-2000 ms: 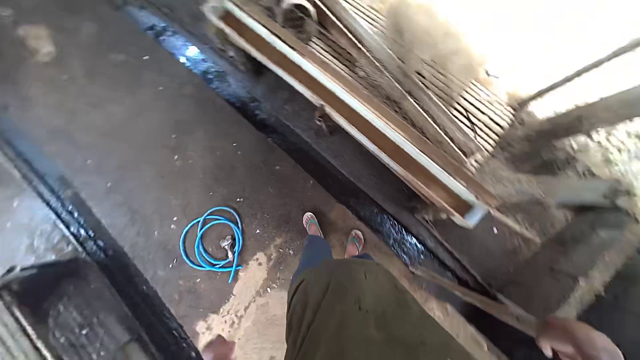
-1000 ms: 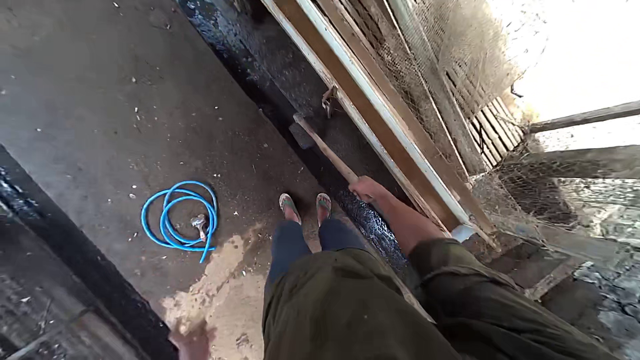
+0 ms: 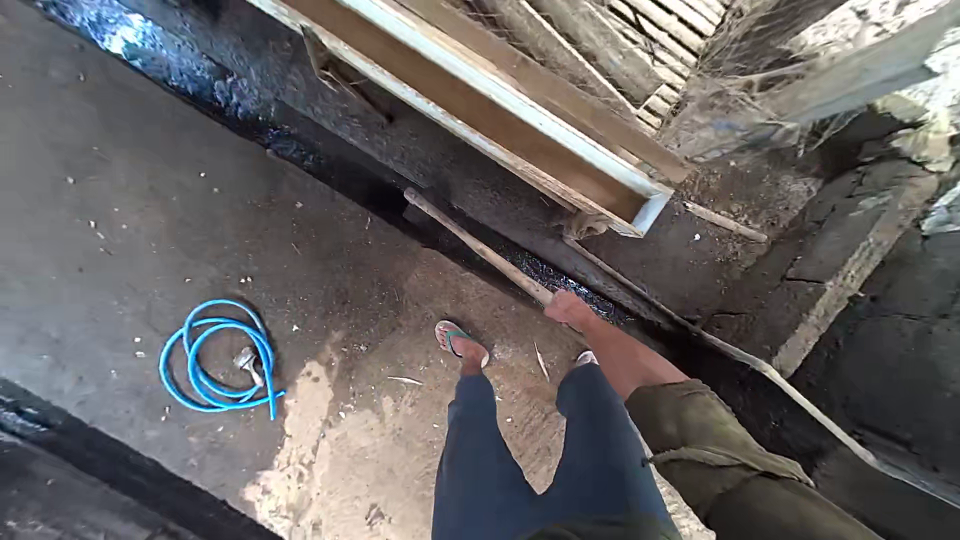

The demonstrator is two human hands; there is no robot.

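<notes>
My right hand [image 3: 570,309] grips the lower part of a long wooden handle [image 3: 480,246]. The handle slants up and left over a dark, wet gutter [image 3: 352,176] in the concrete floor. Near its upper end a dark flat blade seems to lie in the gutter, hard to make out against the black. My left hand is out of view. A coiled blue hose [image 3: 196,352] with a metal fitting [image 3: 248,361] lies on the floor to the left.
A long wooden trough [image 3: 525,101] runs along the gutter's far side, with a slatted wooden rack [image 3: 667,37] behind it. A thin pole [image 3: 739,354] lies along the gutter's edge at the right. Another dark channel [image 3: 112,469] crosses the lower left. My sandalled feet stand beside the gutter.
The tool's handle has swung its free end toward the gutter, still in my right hand. The left hand, partly seen at the bottom edge earlier, has left the view.
</notes>
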